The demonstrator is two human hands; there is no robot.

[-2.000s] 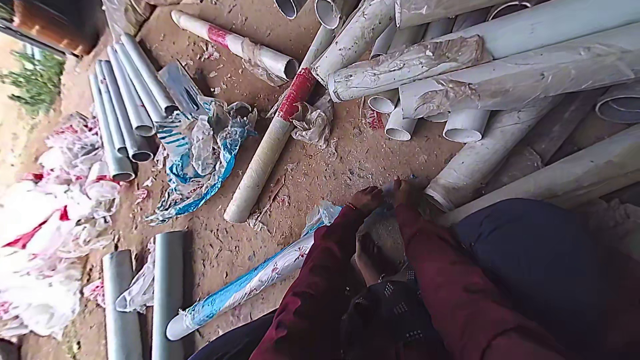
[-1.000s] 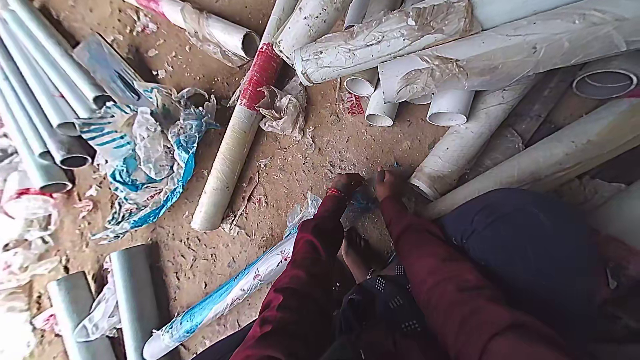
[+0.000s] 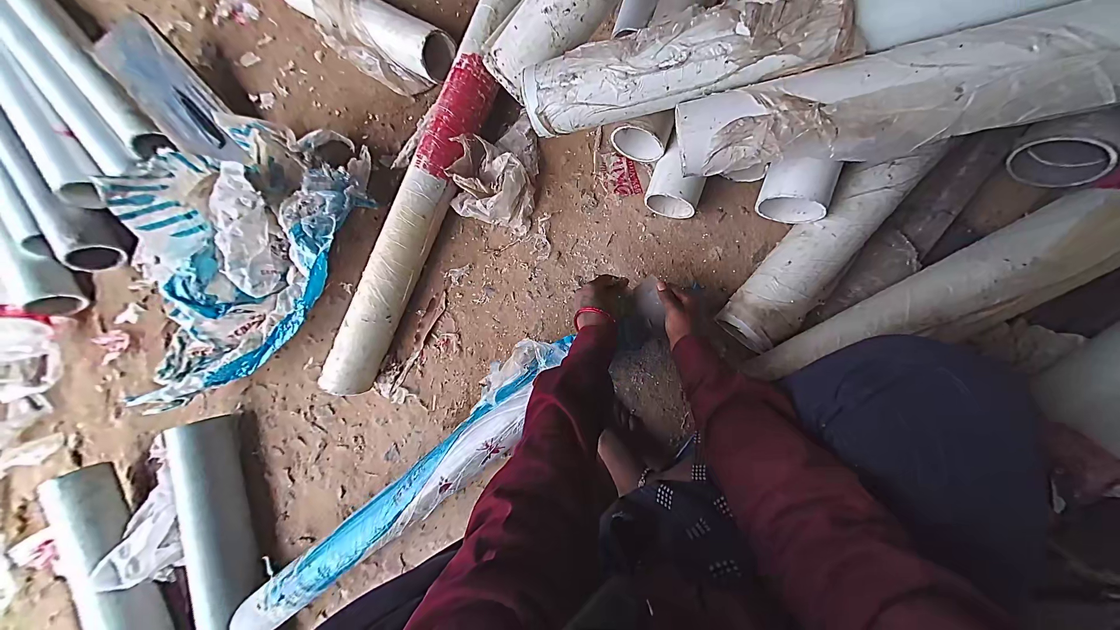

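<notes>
My left hand point(image 3: 604, 296), with a red band at the wrist, and my right hand point(image 3: 678, 308) are close together over the dirt ground. Between them is a small pale piece point(image 3: 647, 308), seemingly thin plastic; my right fingers and thumb close on its edge. Whether my left fingers grip it too is hidden by the back of the hand. A pipe in blue and white plastic wrap point(image 3: 420, 494) lies left of my left forearm. To the right of my right hand is the end of a dirty white pipe point(image 3: 814, 262).
White pipes, some in torn film point(image 3: 919, 83), are piled at upper right. A pipe with a red band point(image 3: 398, 254) lies left of centre beside crumpled blue-and-white plastic point(image 3: 236, 254). Grey pipes point(image 3: 66, 166) lie at far left, two more point(image 3: 214, 516) at lower left.
The view has shifted and come closer to the ground. Both hands stay close together; the pale piece between them shows more plainly now.
</notes>
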